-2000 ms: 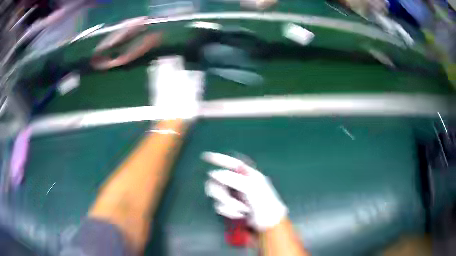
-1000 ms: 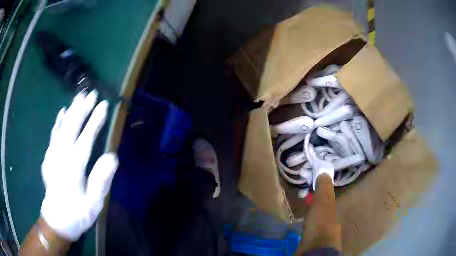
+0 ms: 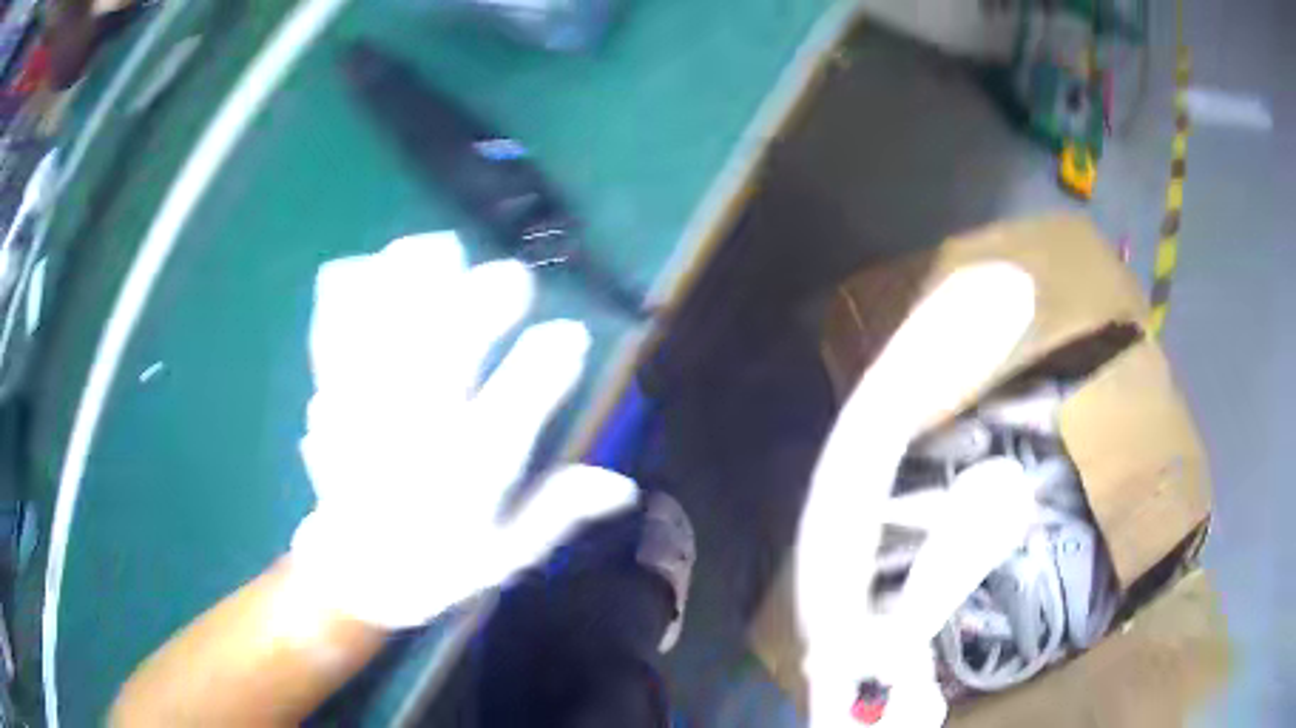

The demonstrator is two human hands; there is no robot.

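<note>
A white neck fan (image 3: 860, 469) is held up over the carton; its curved band and wide ends look overexposed. My right hand (image 3: 888, 690), in a white glove at the bottom edge, grips it low down, and a small red part of a tool shows in that fist. My left hand (image 3: 419, 441), gloved in white, is spread open above the green bench and its edge, holding nothing. The brown carton (image 3: 1137, 469) stands open on the floor with white neck fans (image 3: 1016, 612) inside, partly hidden by the raised fan.
A dark elongated tool (image 3: 476, 178) lies on the green bench (image 3: 213, 484) beyond my left hand, its cord reaching the bench edge. A clear item (image 3: 554, 17) is at the top. A shoe (image 3: 665, 562) shows below the bench. Yellow-black tape (image 3: 1173, 199) marks the floor.
My right hand has come up out of the carton with a white neck fan. The view has shifted, so the carton sits lower right and my left hand appears farther right, still open over the bench.
</note>
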